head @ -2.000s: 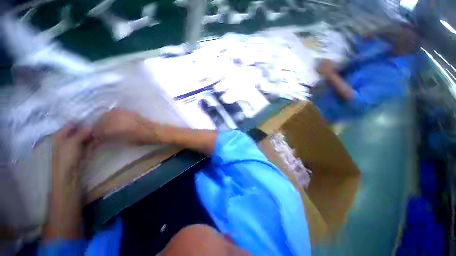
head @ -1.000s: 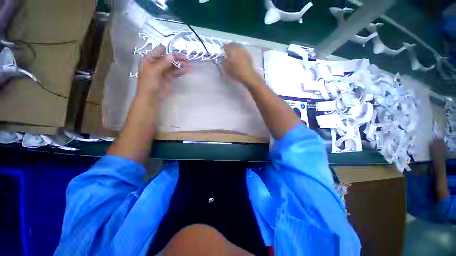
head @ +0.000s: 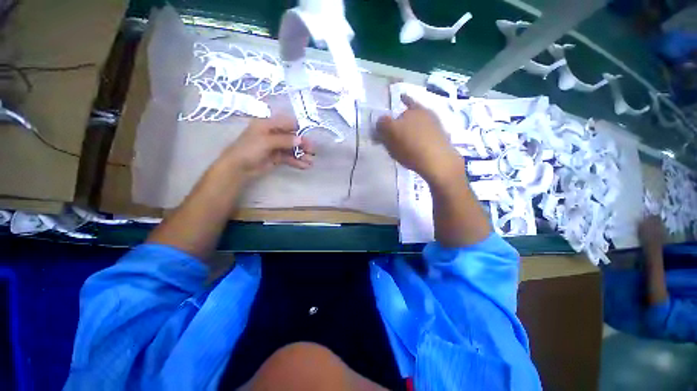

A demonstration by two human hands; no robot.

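Note:
A white headband [head: 355, 75] stands over the pale mat [head: 229, 168] in front of me, its upper part blurred. A thin white yoke [head: 319, 131] shows at its near left end. My left hand [head: 271, 149] has its fingertips on this yoke. A dark wire [head: 355, 156] hangs from the headband onto the mat. My right hand [head: 419, 136] is right of the headband, between it and the heap, fingers partly curled; whether it holds a small part is unclear. White yokes [head: 225, 103] lie in two rows behind my left hand.
A heap of white curved parts [head: 573, 176] lies at right, partly on a printed sheet [head: 416, 206]. Brown cardboard layers [head: 46, 145] are at left. Headbands lie on the green belt [head: 367, 30] behind a slanted grey post [head: 527, 46]. Another person's arm [head: 654, 263] is at far right.
My right hand has moved right and slightly down, away from the yoke rows. My left hand has moved right and down. The headband now shows clearly above the mat, with the wire hanging lower.

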